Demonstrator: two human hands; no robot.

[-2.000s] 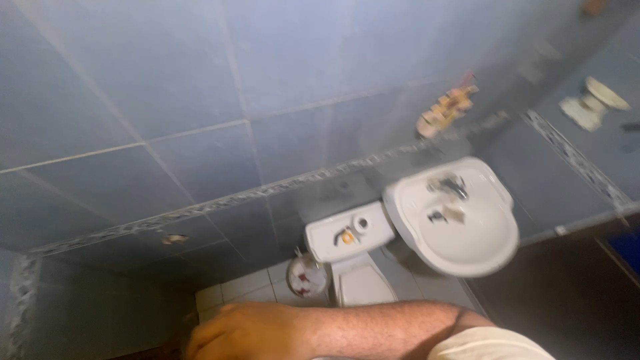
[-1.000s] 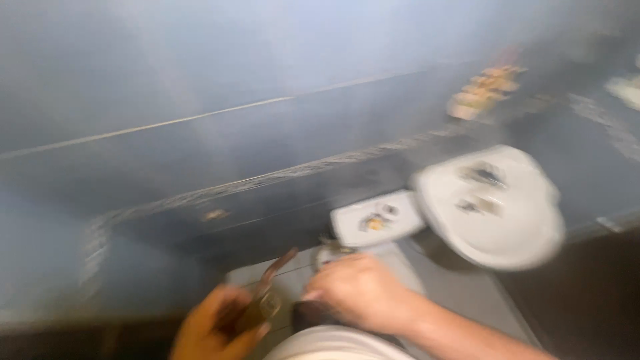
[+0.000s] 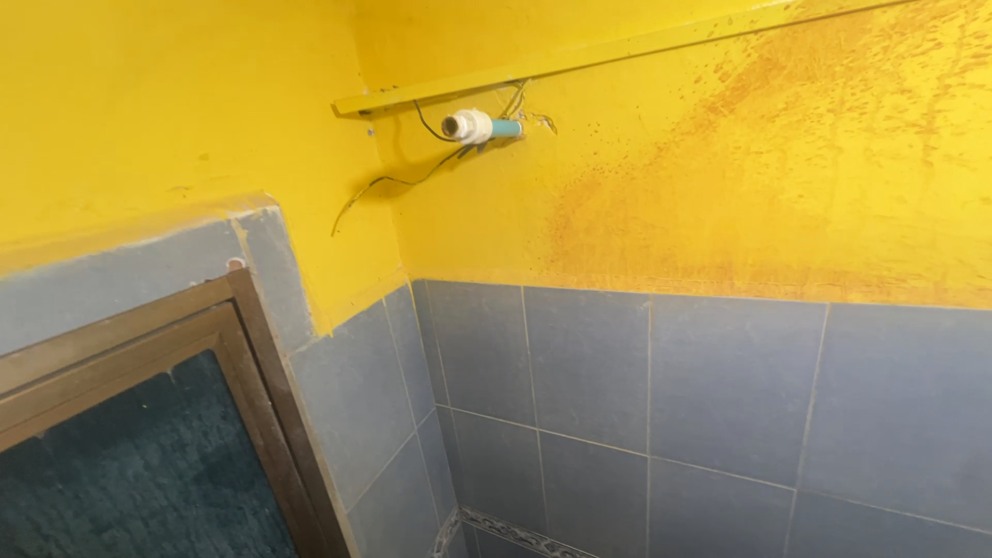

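Neither my left hand nor my right hand shows in the head view now. High on the yellow wall (image 3: 697, 178), a short blue-green pipe (image 3: 506, 129) sticks out, with a white plastic pipe fitting (image 3: 470, 126) on its end. The fitting's open mouth faces left. Thin dark wires (image 3: 418, 180) hang around the pipe, and one loose end droops to the lower left. Just above runs a yellow-painted cable channel (image 3: 620, 53). What my hands hold or touch is hidden.
A brown metal frame (image 3: 260, 387) with a dark textured pane (image 3: 155, 473) stands at the lower left. Blue-grey wall tiles (image 3: 728, 380) cover the lower wall and meet in a corner. A patterned border strip (image 3: 527, 535) crosses the bottom. Orange-brown stains mark the wall at right.
The view has swung up to the upper wall. Both hands, visible one second ago near the toilet, are out of view, as are the sink and toilet.
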